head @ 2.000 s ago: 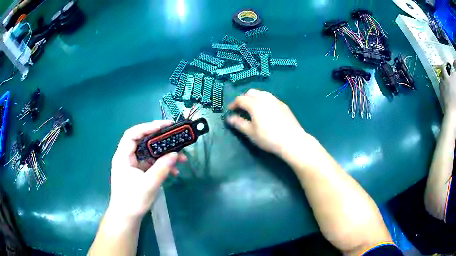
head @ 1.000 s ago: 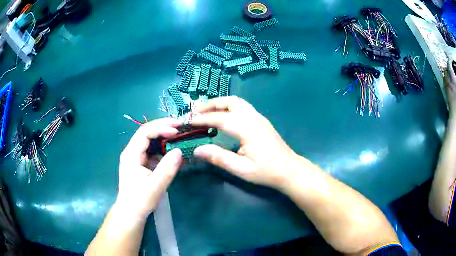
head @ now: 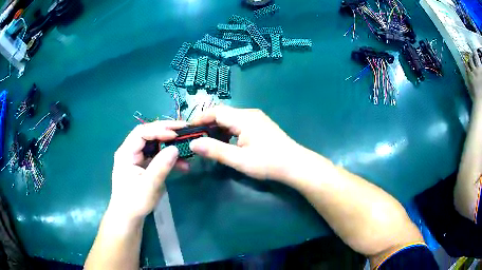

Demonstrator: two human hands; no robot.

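A black connector housing with an orange-red seal band is held level between both hands, its face towards me. A green perforated retainer lies at that face, inside the band, under both thumbs; how deep it sits I cannot tell. My left hand grips the housing's left end. My right hand holds its right end, with the thumb on the retainer. Thin wires show behind the housing. Fingers hide both ends of the housing.
Loose green retainers lie in a pile beyond my hands. Wired connector assemblies lie at the left and right. A pale strip lies near me. A tape roll is cut off at the top. Another person's arm is at the right edge.
My right hand has come from beside the pile to the housing, and a green retainer is now at its face. Since a second ago the housing has turned slightly and both thumbs press on the retainer.
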